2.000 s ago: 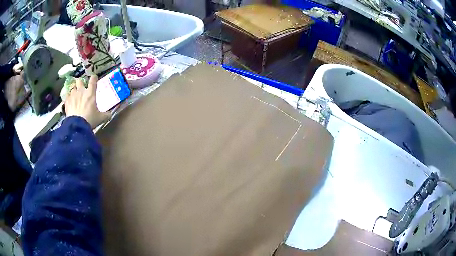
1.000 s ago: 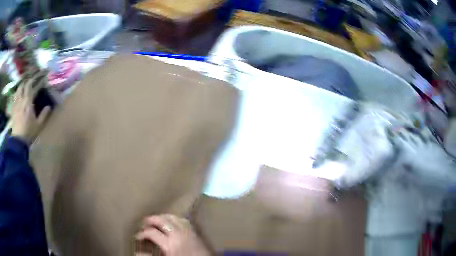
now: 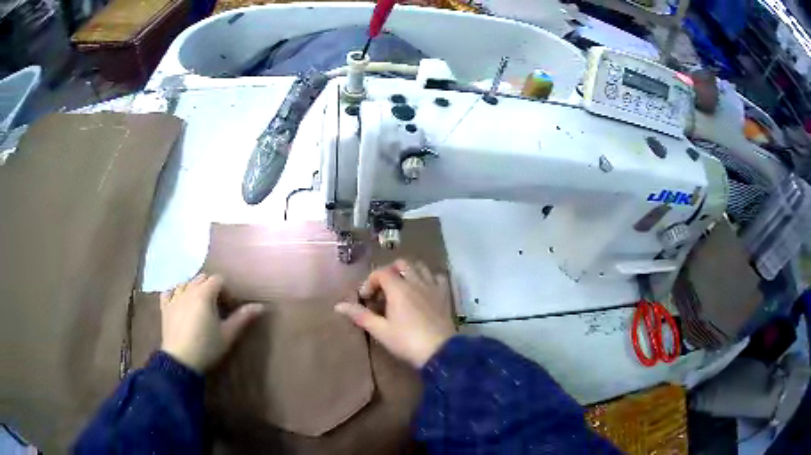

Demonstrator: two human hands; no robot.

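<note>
A brown patch pocket (image 3: 302, 355) with angled lower corners lies on a brown garment panel (image 3: 409, 382). The upper part of the work lies under the presser foot (image 3: 348, 250) of the white lockstitch machine (image 3: 516, 160). My left hand (image 3: 200, 322) rests on the cloth at the pocket's left, thumb apart from the fingers. My right hand (image 3: 402, 309) is at the pocket's right edge, thumb and fingertips close together there; whether they pinch the cloth is unclear.
More brown cloth (image 3: 71, 258) covers the left surface. A plastic-wrapped grey shape (image 3: 277, 142) stands left of the head. Red-handled scissors (image 3: 655, 333) and stacked brown pieces (image 3: 722, 289) lie at right. A white tub (image 3: 200, 44) is behind. A red-handled tool (image 3: 381, 18) stands upright behind the head.
The view has swung right to the machine. My left hand has left the phone area and is now on the cloth before the needle. My right hand has come to the pocket edge.
</note>
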